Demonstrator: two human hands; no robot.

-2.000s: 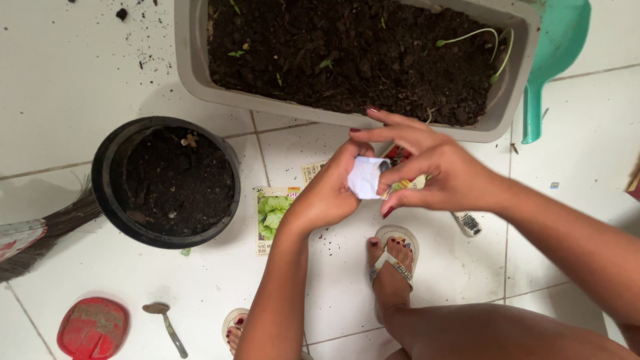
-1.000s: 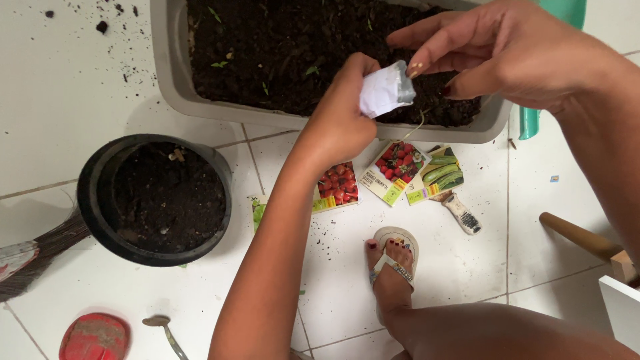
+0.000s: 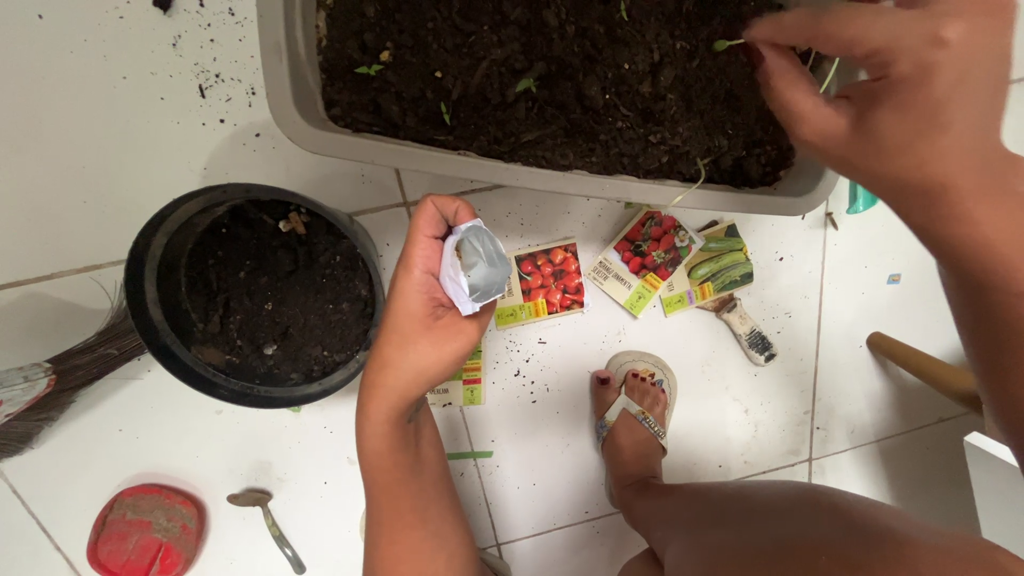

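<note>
My left hand (image 3: pixel 436 296) is closed around an opened seed packet (image 3: pixel 482 268), white outside with a silvery lining, its mouth facing the camera. Over the right end of a grey rectangular planter (image 3: pixel 560 178) is my right hand (image 3: pixel 856 88), slightly blurred. Its thumb and forefinger meet near a thin pale seedling stem (image 3: pixel 730 45); whether they pinch it, or hold seeds, I cannot tell. Dark soil (image 3: pixel 576 104) fills the planter, with small green seedlings (image 3: pixel 526 84) in it. Another seedling (image 3: pixel 693 180) hangs over the near rim.
Seed packets picturing red peppers (image 3: pixel 552 276), strawberries (image 3: pixel 652 248) and green squash (image 3: pixel 720 264) lie below the planter, by a worn handle (image 3: pixel 750 332). At left are a black pot of soil (image 3: pixel 276 304), a brush (image 3: pixel 88 360), a red scoop (image 3: pixel 148 528) and a spoon (image 3: pixel 268 528).
My hands, close together at the packet before, are now apart: the right one has moved right over the planter's end, the left one keeps the packet nearer the black pot.
</note>
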